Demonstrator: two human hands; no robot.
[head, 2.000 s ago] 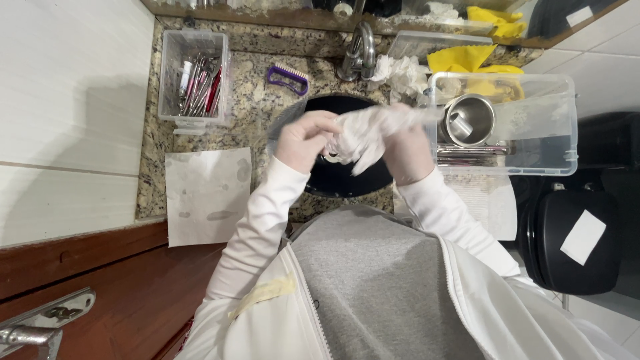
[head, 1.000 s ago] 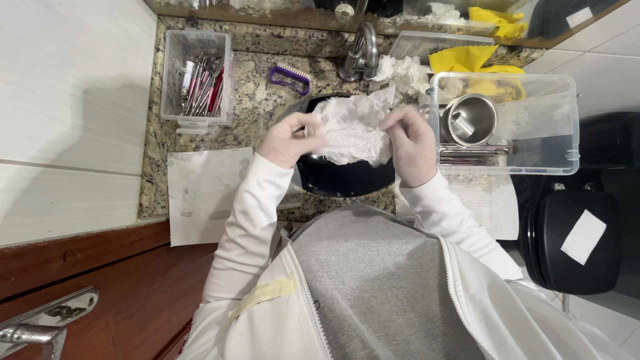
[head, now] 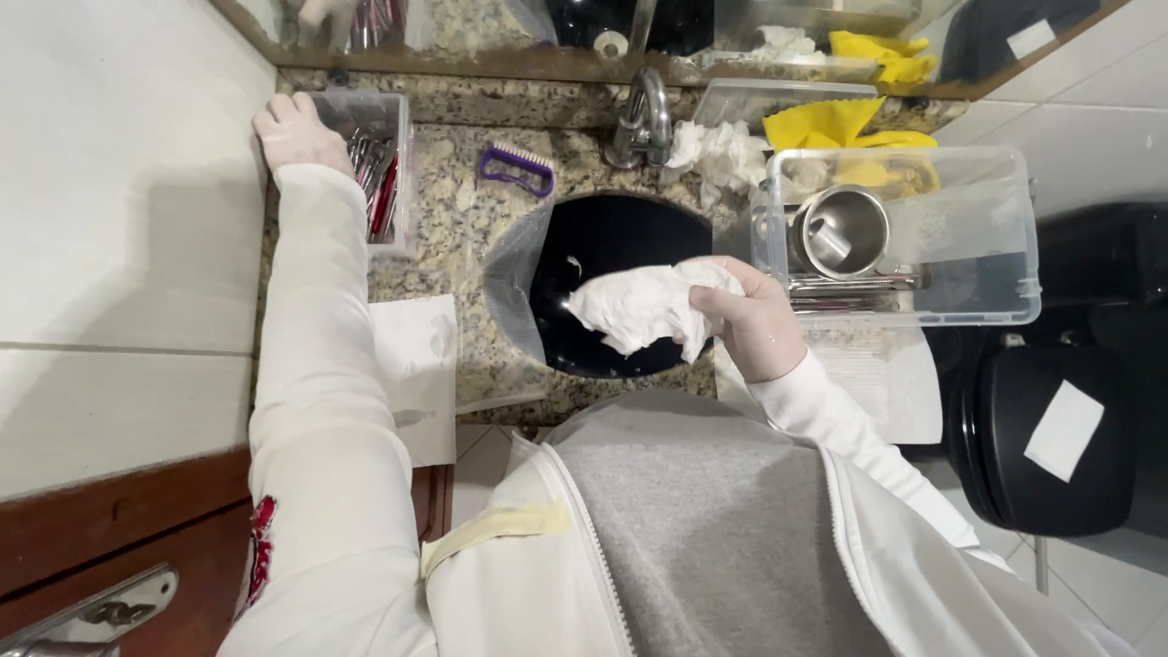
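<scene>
My left hand (head: 301, 135) rests on the left rim of a clear plastic bin (head: 402, 173) at the back left; whether it grips the rim I cannot tell. Slim metal and red-handled tools (head: 379, 182) stand or lie in that bin. Over the black sink basin (head: 630, 228), my right hand (head: 750, 315) holds a crumpled white paper towel (head: 643, 306). To its right is a larger clear plastic container (head: 976, 315), with a stainless steel cup (head: 844, 233) and several metal instruments (head: 853, 290) inside.
A purple nail brush (head: 517, 171) lies left of the chrome faucet (head: 644, 119). Crumpled paper (head: 725, 157) and yellow rubber gloves (head: 826, 123) are behind the container. A damp paper sheet (head: 429, 365) lies at the left front edge. A black toilet (head: 1049, 438) stands at the right.
My left hand has let go of the paper towel and moved left and back to the bin of tools. My right hand still holds the towel, now bunched up.
</scene>
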